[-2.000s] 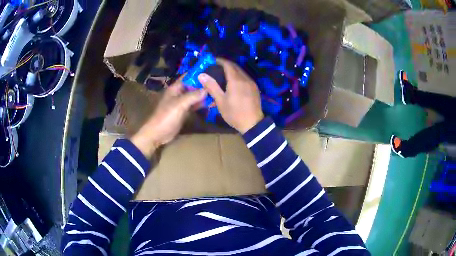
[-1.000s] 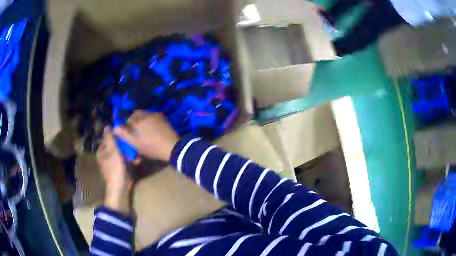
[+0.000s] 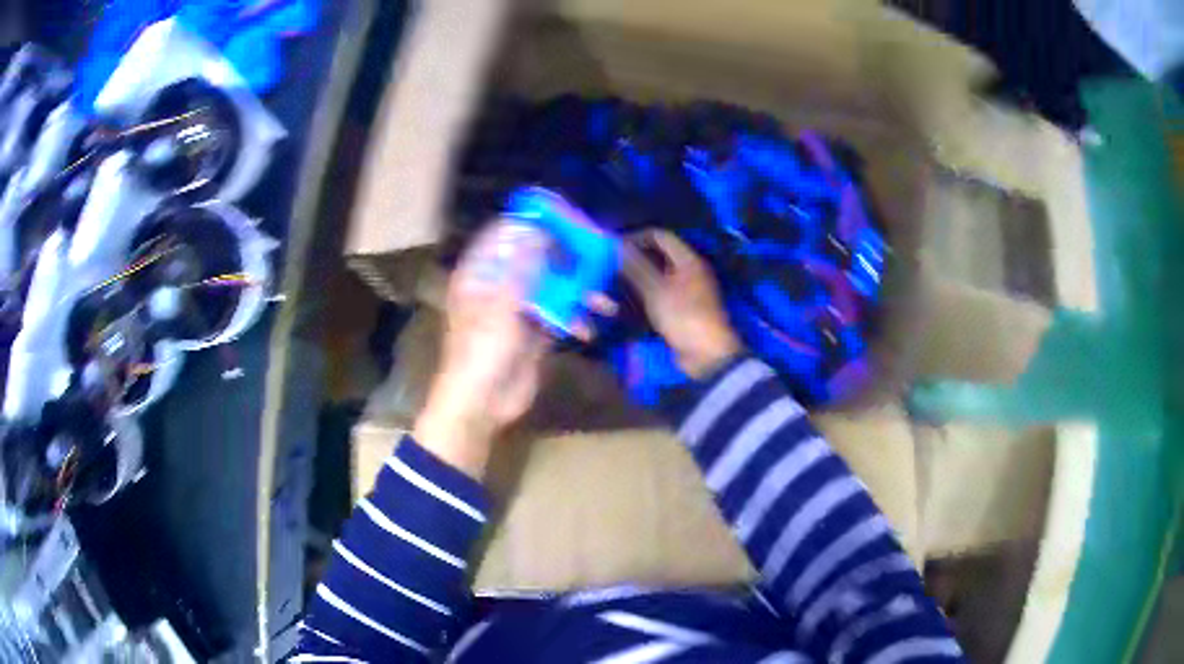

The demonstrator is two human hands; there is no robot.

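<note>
A flat bright-blue battery pack [image 3: 567,260] is in my left hand [image 3: 500,311], above the left part of the carton. My right hand [image 3: 675,292] is just right of the blue pack with its fingers bent over dark parts; blur hides whether it holds anything. The open cardboard carton [image 3: 584,519] is in front of me. Inside it lie many blue parts [image 3: 779,247] mixed with black parts [image 3: 545,143] and pink-purple strips [image 3: 851,214].
Left of the carton, a dark bench [image 3: 208,428] with a light edge bears white housings [image 3: 182,292] with round openings and loose wires. Blue parts [image 3: 260,39] lie at its far end, silvery metal-look parts [image 3: 78,610] at its near end. Green floor [image 3: 1130,376] shows at right.
The view has swung left, bringing the white housings back into sight. The blue pack is now raised flat in my left hand, and my right hand has moved away to its right.
</note>
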